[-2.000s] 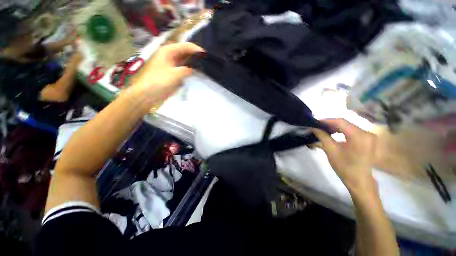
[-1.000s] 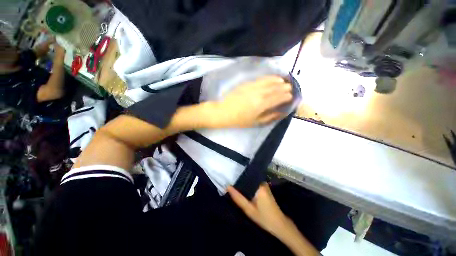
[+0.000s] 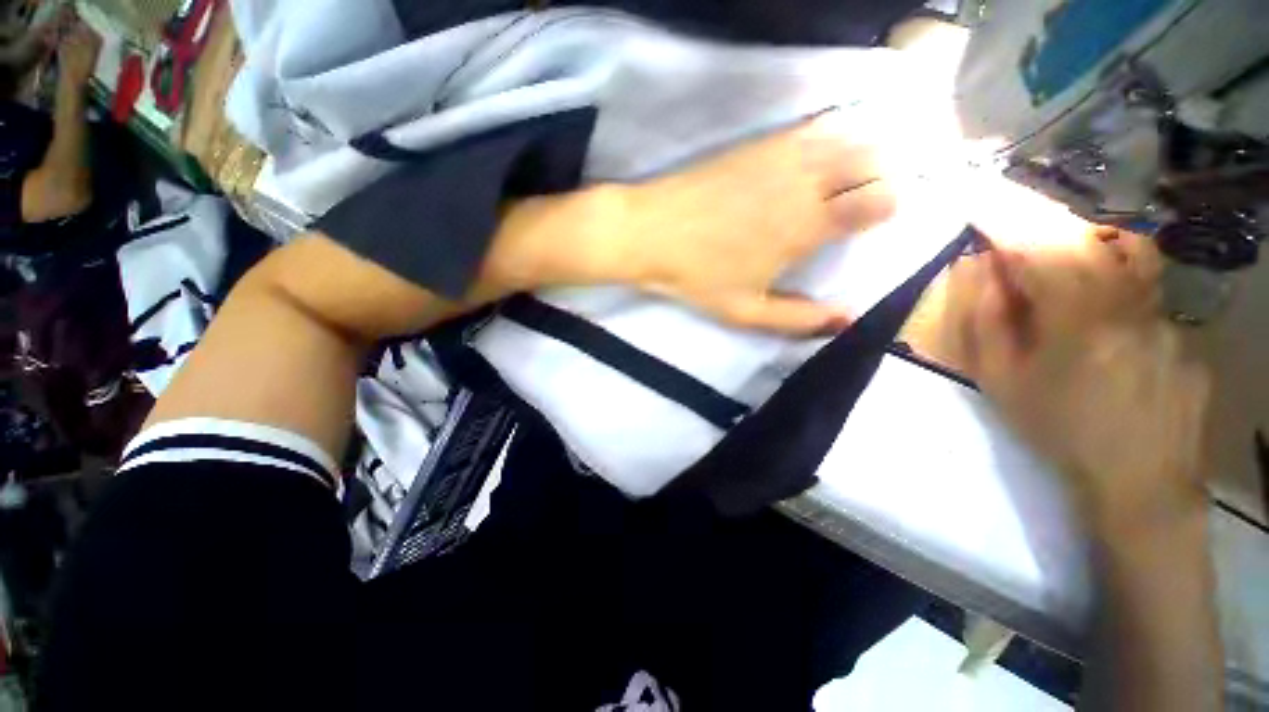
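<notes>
A light grey-white garment (image 3: 633,397) with a black stripe lies across the table edge, its lower part hanging towards my lap. A dark panel (image 3: 821,403) runs along its right edge, up to a point near the bright needle area. My left hand (image 3: 752,230) lies flat on the light cloth, fingers spread. My right hand (image 3: 1079,334) is blurred, beside the dark panel's upper tip and just below the presser foot area; whether its fingers grip the cloth is unclear. Glare hides the needle.
The sewing machine head (image 3: 1127,70) with a blue stripe stands at upper right. The white table edge (image 3: 946,480) runs below my right hand. A ribbed dark crate (image 3: 439,480) holds light pieces at lower left. Red-handled scissors (image 3: 174,56) and another person's arm (image 3: 59,139) are at upper left.
The garment has moved up and right, its edge now at the needle area. My left hand has flattened on the cloth. My right hand has risen from the lower edge to the machine.
</notes>
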